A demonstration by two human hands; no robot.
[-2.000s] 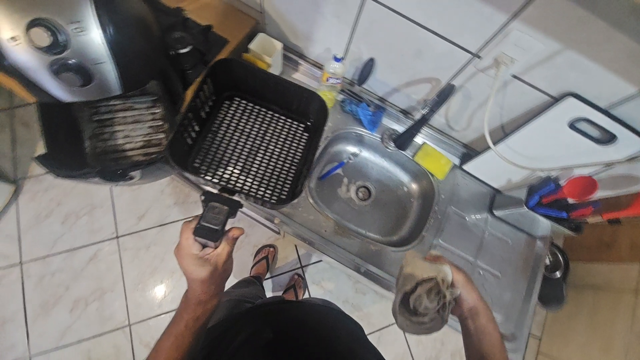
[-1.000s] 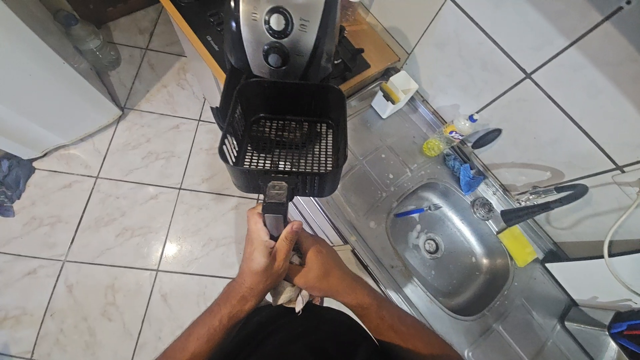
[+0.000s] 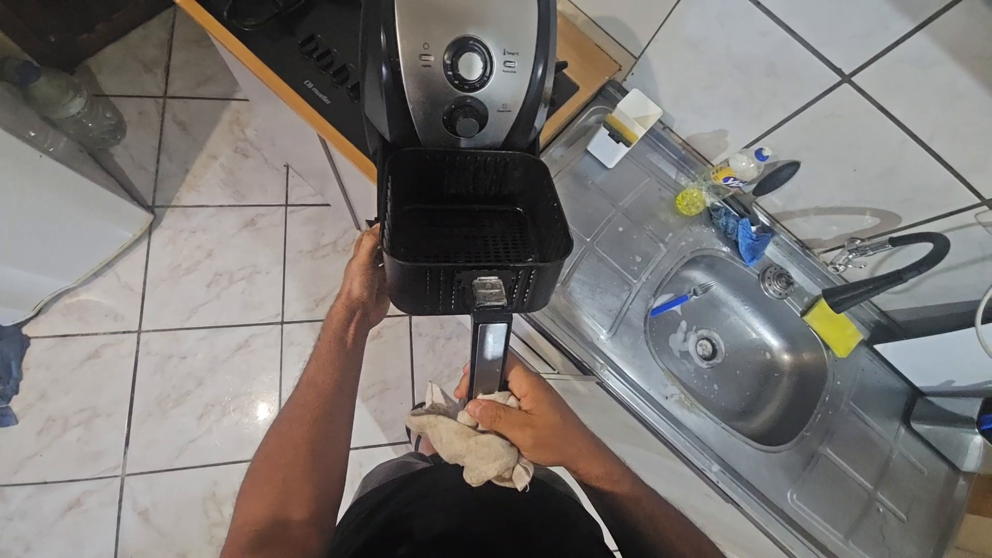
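Observation:
A black perforated air fryer basket is in front of a silver and black air fryer, close against its lower front. My right hand grips the basket's handle and holds a crumpled beige cloth against it. At the basket's left side is my left hand, its fingers partly hidden behind the edge; whether they grip the basket or a part beneath it does not show.
Right of me is a steel sink with a blue-handled fork in it. A black faucet, yellow sponge, detergent bottle and white holder stand along it. The air fryer stands over a black cooktop.
The basket has come from over the floor beside the sink to the air fryer's front. My left hand has left the handle for the basket's side; my right hand now holds the handle with the cloth.

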